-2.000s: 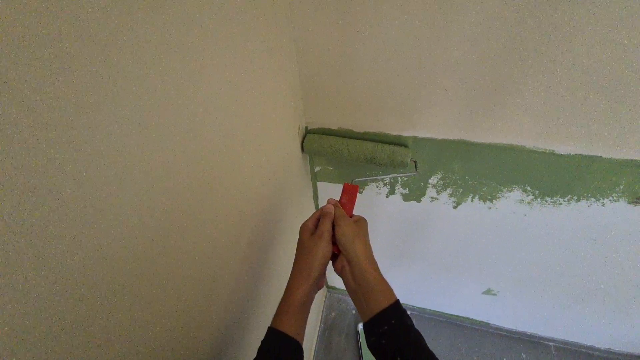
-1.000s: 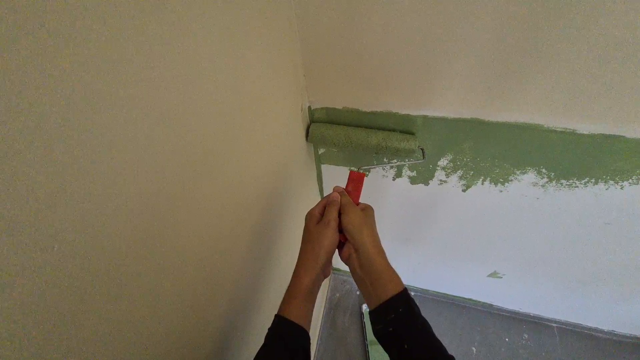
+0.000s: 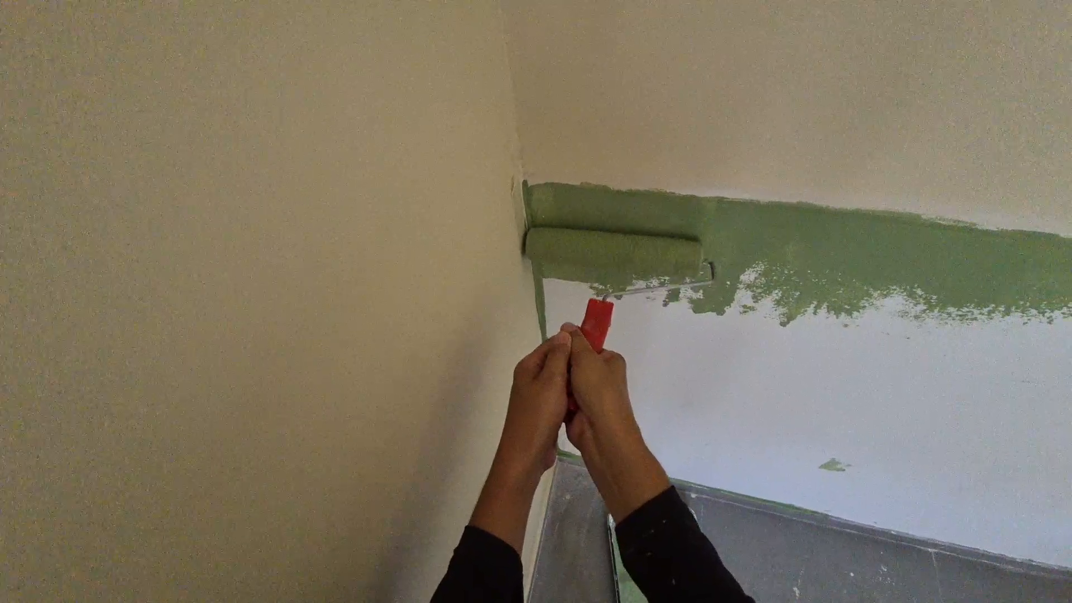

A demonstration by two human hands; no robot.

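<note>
A paint roller's green-coated sleeve (image 3: 613,251) lies level against the wall, its left end at the corner. A thin metal frame (image 3: 662,288) runs from the sleeve's right end to a red handle (image 3: 597,322). Both hands are wrapped around that handle, side by side and touching: my left hand (image 3: 540,385) on the left, my right hand (image 3: 599,385) on the right. Their grip hides the handle's lower part. Around and above the sleeve, a band of green paint (image 3: 879,251) with a ragged lower edge crosses the white wall surface (image 3: 796,402).
The beige side wall (image 3: 251,293) stands close on the left and meets the painted wall in a corner. A grey floor (image 3: 837,544) with pale specks lies below. Part of a green-stained tray or similar object (image 3: 628,574) shows beside my right sleeve.
The roller has moved down the wall from near the band's top edge, and more green shows above the sleeve. Both hands have stayed on the handle.
</note>
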